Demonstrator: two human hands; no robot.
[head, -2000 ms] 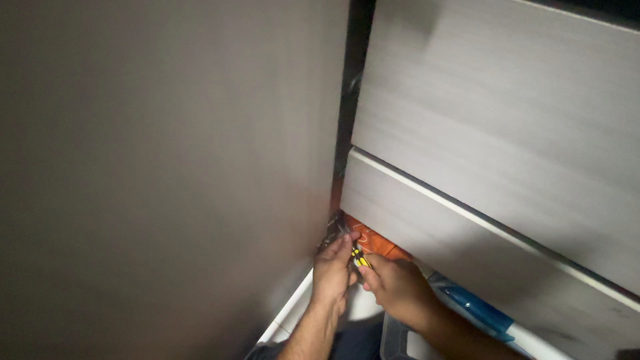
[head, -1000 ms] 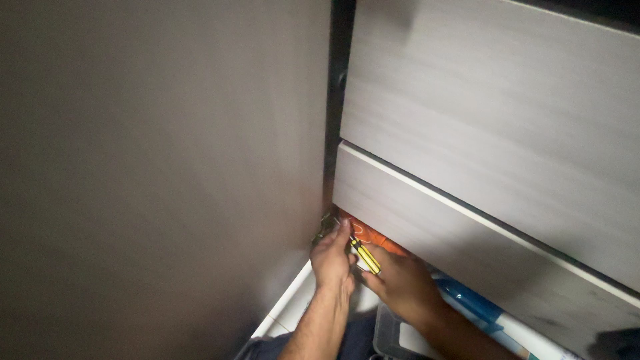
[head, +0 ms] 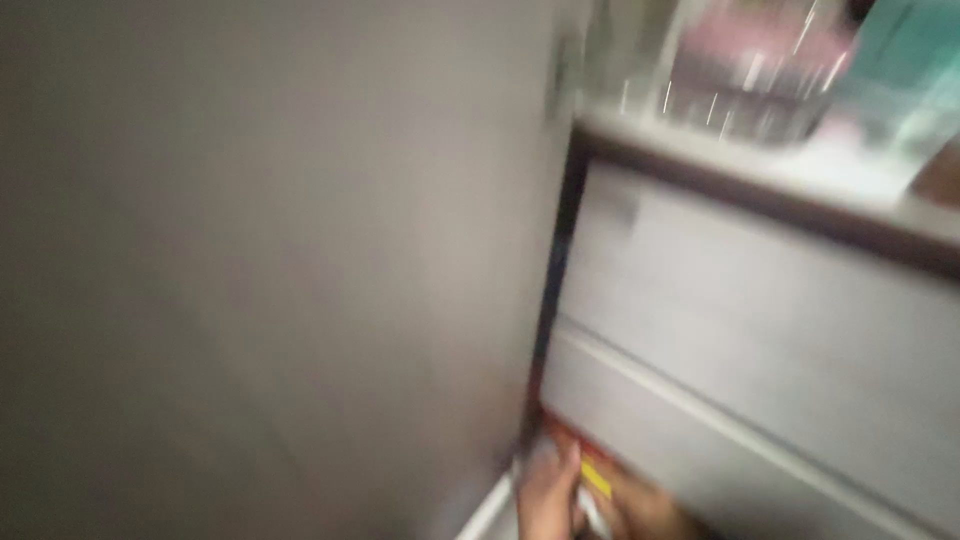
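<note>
The view is strongly blurred. Near the bottom, my left hand is at the corner between a large flat grey panel and a set of pale drawer fronts. Just to its right is my right hand, by a tool's yellow handle that shows between the two hands. The handle's tip and what the left fingers touch are hidden or smeared. Something orange-red lies just above the hands, under the lowest drawer front.
Above the drawers runs a white top with a dark edge below it. On it stand blurred things, among them a pink and dark item and a teal item. A white strip runs along the panel's foot.
The view has swung upward, bringing the cabinet top and the things on it into sight. Both hands remain together at the corner by the yellow handle.
</note>
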